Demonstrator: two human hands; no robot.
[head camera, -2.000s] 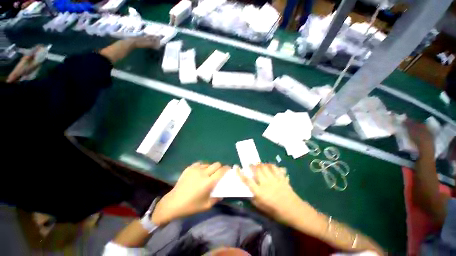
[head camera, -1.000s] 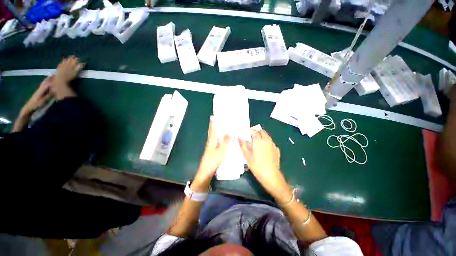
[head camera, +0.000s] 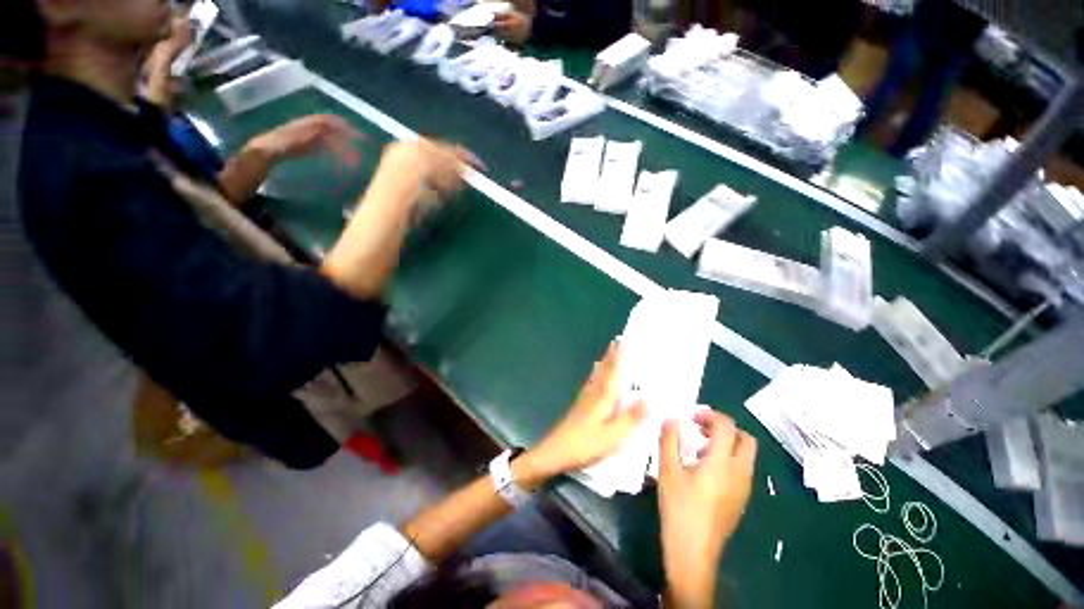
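A stack of flat white carton blanks (head camera: 668, 345) lies in front of me, slightly fanned at the near end. My left hand (head camera: 600, 416) holds its left side, thumb on top, with a white band on the wrist. My right hand (head camera: 708, 470) is at its lower right, fingers curled on a small white folded paper (head camera: 689, 438). The fingertips partly hide this paper.
Loose white leaflets (head camera: 832, 422) and rubber bands (head camera: 897, 547) lie right, near a grey post (head camera: 1010, 375). White cartons (head camera: 761, 271) lie beyond the white strip. A co-worker's arms (head camera: 386, 220) reach over the bench at left.
The view has swung left. The printed carton left of the blanks is no longer seen. My right hand now has a small white paper at its fingertips. The co-worker's arms have moved.
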